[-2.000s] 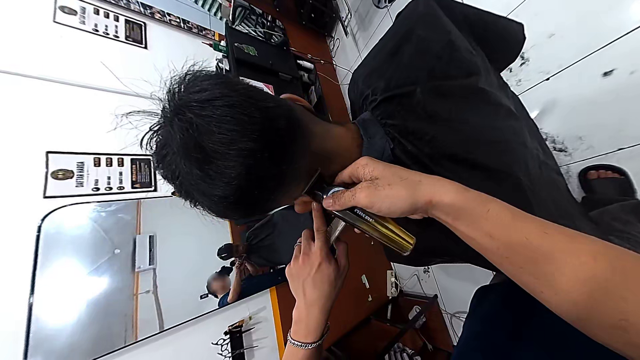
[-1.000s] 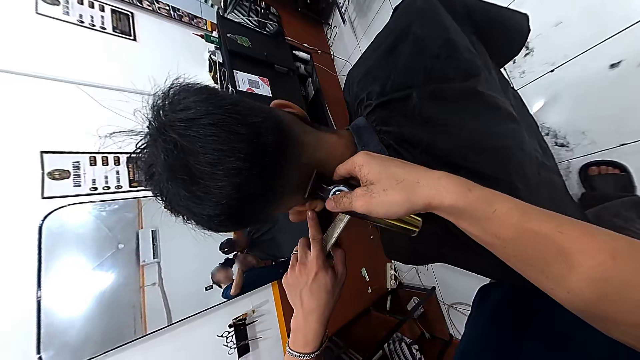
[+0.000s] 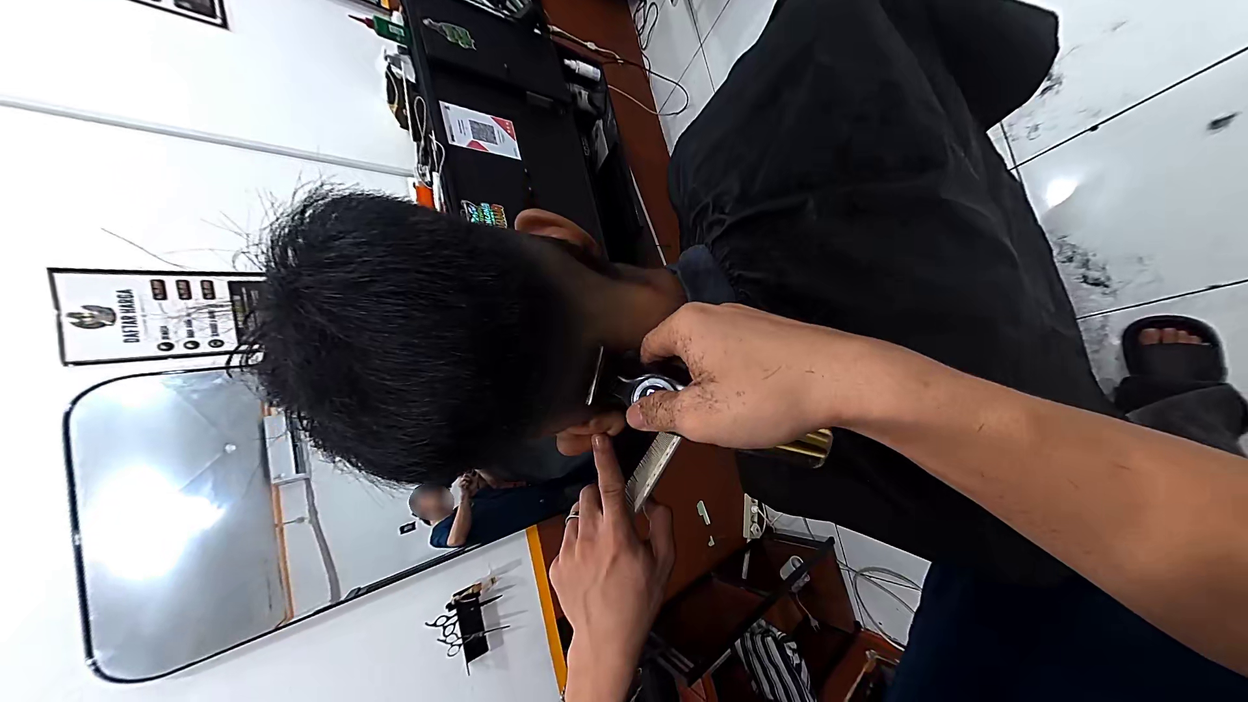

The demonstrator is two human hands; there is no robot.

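The head view lies sideways. A seated person's head with short black hair (image 3: 409, 331) fills the left middle, a black barber cape (image 3: 877, 195) over the shoulders. Around a hair clipper (image 3: 651, 388) with a gold body, my right hand (image 3: 746, 375) is closed; the clipper's blade end is beside the ear, and its gold end shows below my wrist. My left hand (image 3: 609, 556) has a fingertip against the person's ear (image 3: 585, 431). A pale comb (image 3: 651, 472) lies between that hand's index finger and thumb. The clipper's cutting edge is partly hidden.
A wall mirror (image 3: 175, 526) is at lower left, with scissors in a wall holder (image 3: 472, 624) near it. Behind the head stands a black cabinet (image 3: 497, 78) with cables. Wooden shelves (image 3: 712, 624) hold items at the bottom. Cut hair lies on the tiled floor (image 3: 1150, 166); a sandalled foot (image 3: 1173, 349) is at right.
My right hand has rotated around the clipper, so less of its gold body shows than two seconds ago. My left fingertip remains at the ear.
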